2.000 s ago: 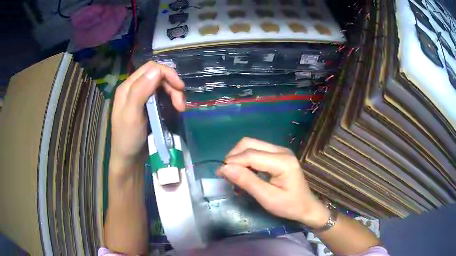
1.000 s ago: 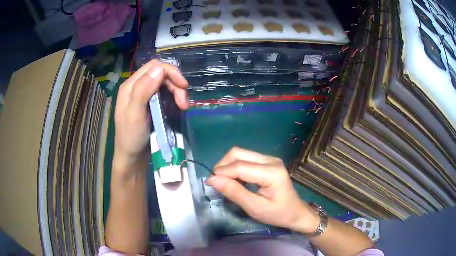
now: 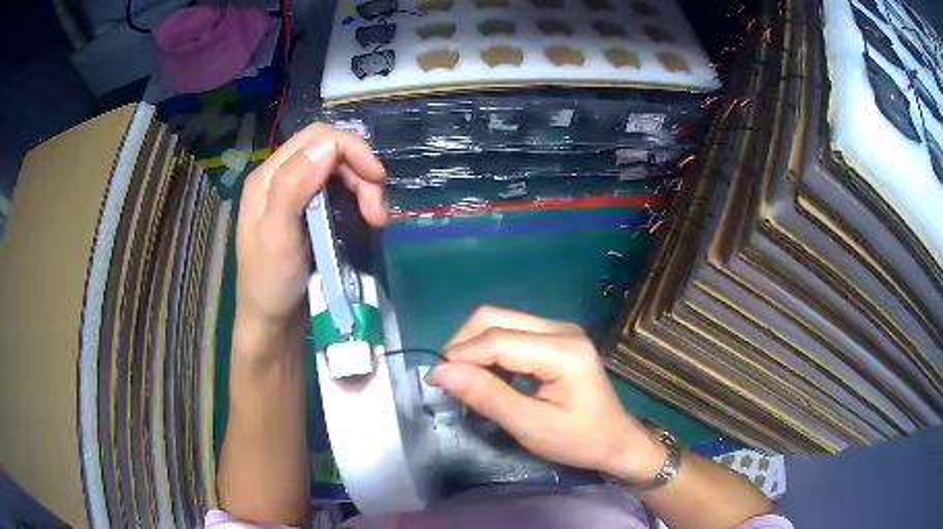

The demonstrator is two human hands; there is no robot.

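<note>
The tape dispenser or fixture (image 3: 364, 434) stands in front of me, with a grey lever (image 3: 329, 258) along its top, a green tape band (image 3: 333, 327) and a white end block (image 3: 350, 359). My left hand (image 3: 300, 196) is closed over the dispenser's far end. My right hand (image 3: 527, 382) pinches a thin black lead wire (image 3: 408, 352) between thumb and fingers, right of the block. The wire's reddish tip is at the block's right edge. Whether a component is inside my right hand is hidden.
An empty foam tray (image 3: 517, 74) with a few black parts at its left lies on a film-wrapped stack (image 3: 486, 139). A tray stack (image 3: 765, 279) with red-tipped wires stands right. Board-backed trays (image 3: 62, 258) stand left. A perforated sheet (image 3: 763, 470) lies low right.
My right hand has moved left and slightly down since the first frame. The wire's free end has shifted down from beside the green band to the white block. My left hand stays on the dispenser.
</note>
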